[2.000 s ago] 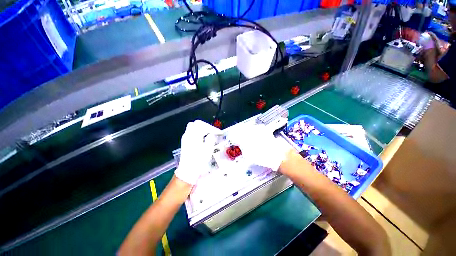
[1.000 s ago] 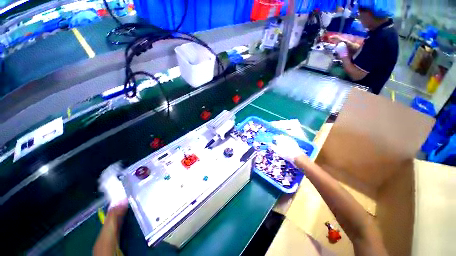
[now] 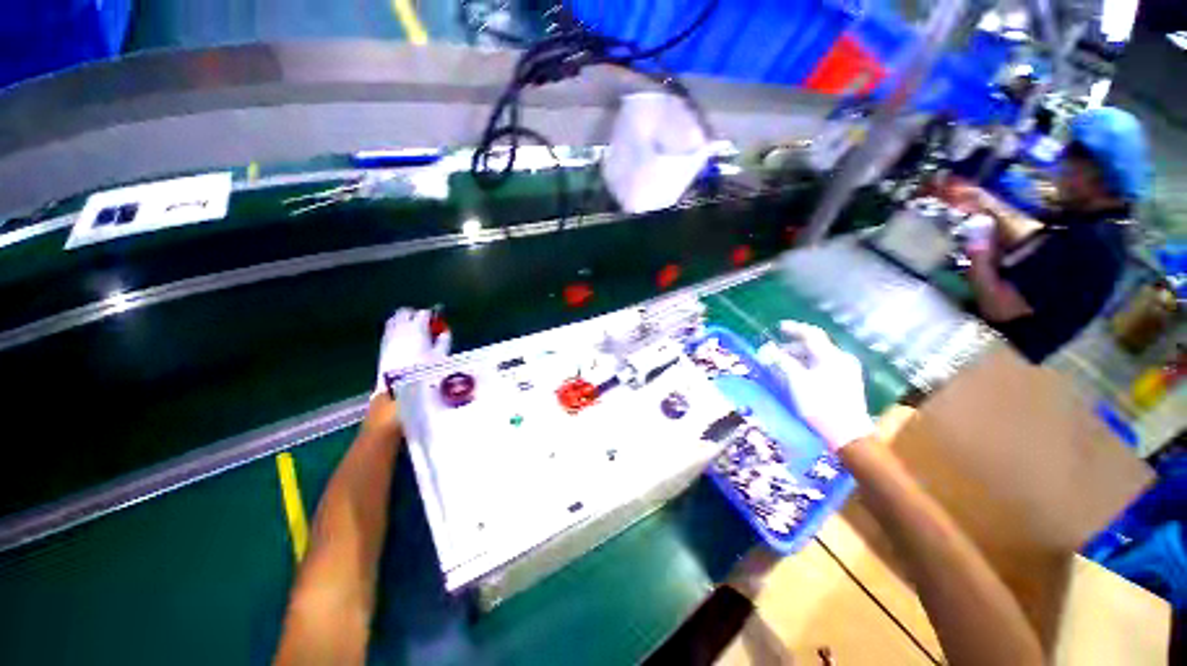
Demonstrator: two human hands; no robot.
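Note:
The silver-white box fixture [image 3: 560,481] stands on the green bench, with a red spot [image 3: 577,396] mid-top, a dark red knob [image 3: 457,388] at its left end and a black knob [image 3: 674,406] near its right end. My gloved left hand [image 3: 409,344] is at the fixture's far left corner, beside a red part [image 3: 439,324] at the belt's edge; whether it grips the part is unclear. My gloved right hand [image 3: 820,380] is over the blue tray [image 3: 834,484] of small components; its fingers are blurred and I cannot tell what they hold.
The dark conveyor belt [image 3: 326,312] runs behind the fixture with several red parts. Black cables [image 3: 521,98] and a white bin [image 3: 651,150] hang above it. A brown carton [image 3: 1028,455] is at the right. A person [image 3: 1061,254] in a blue cap works beyond a clear plastic stack [image 3: 885,312].
Since one second ago my left hand has moved from the fixture's left side to its far left corner by the belt. My right hand has risen from the tray's components. The view has shifted.

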